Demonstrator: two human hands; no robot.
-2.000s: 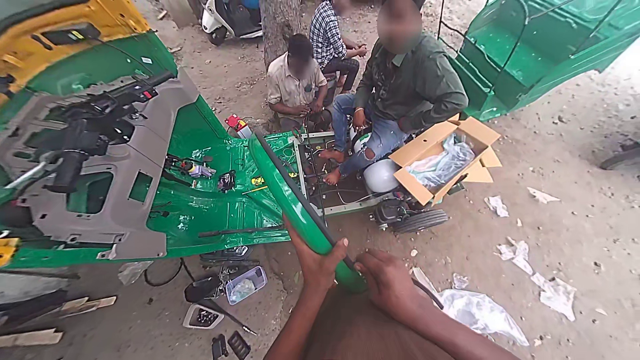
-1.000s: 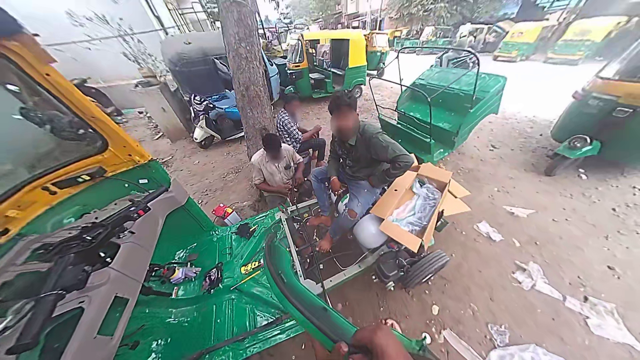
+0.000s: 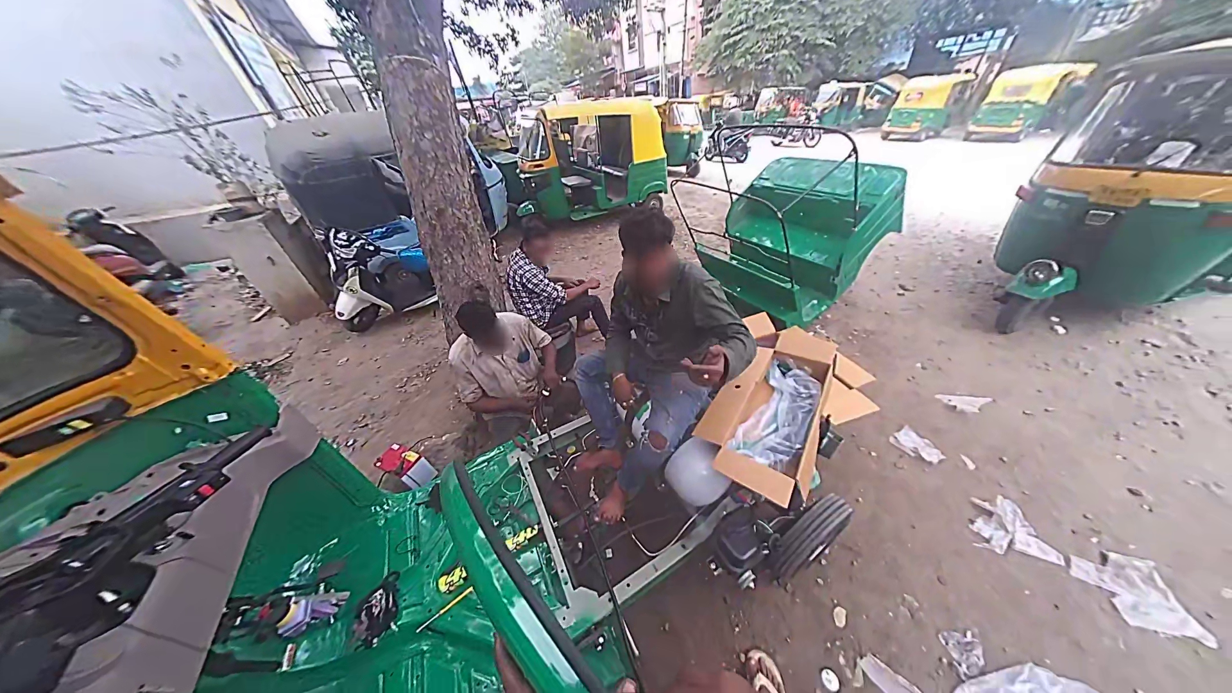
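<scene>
A curved green metal panel [image 3: 500, 587] with black rubber edging stands tilted at the bottom centre, in front of the open chassis frame [image 3: 616, 602]. My left hand [image 3: 510, 669] is mostly cut off by the bottom edge, its fingers against the panel's left side. A fingertip shows at the panel's right side; whose hand it belongs to is unclear. Blurred skin, apparently part of my right hand [image 3: 710, 681], lies low at the bottom edge, and its grip is hidden. Left of the panel is the green vehicle floor [image 3: 385, 539], with tools and cables [image 3: 308, 611] on it.
A barefoot person [image 3: 664, 337] sits on the chassis beside an open cardboard box [image 3: 741, 409]; two more people sit near the tree trunk [image 3: 433, 164]. A wheel [image 3: 813, 539] stands right of the chassis, handlebars [image 3: 125, 539] at left. Plastic sheets [image 3: 1145, 592] litter the ground.
The view has tilted up, and my hands now sit at the bottom edge. The seated person on the chassis has raised one hand, which was lower a second ago.
</scene>
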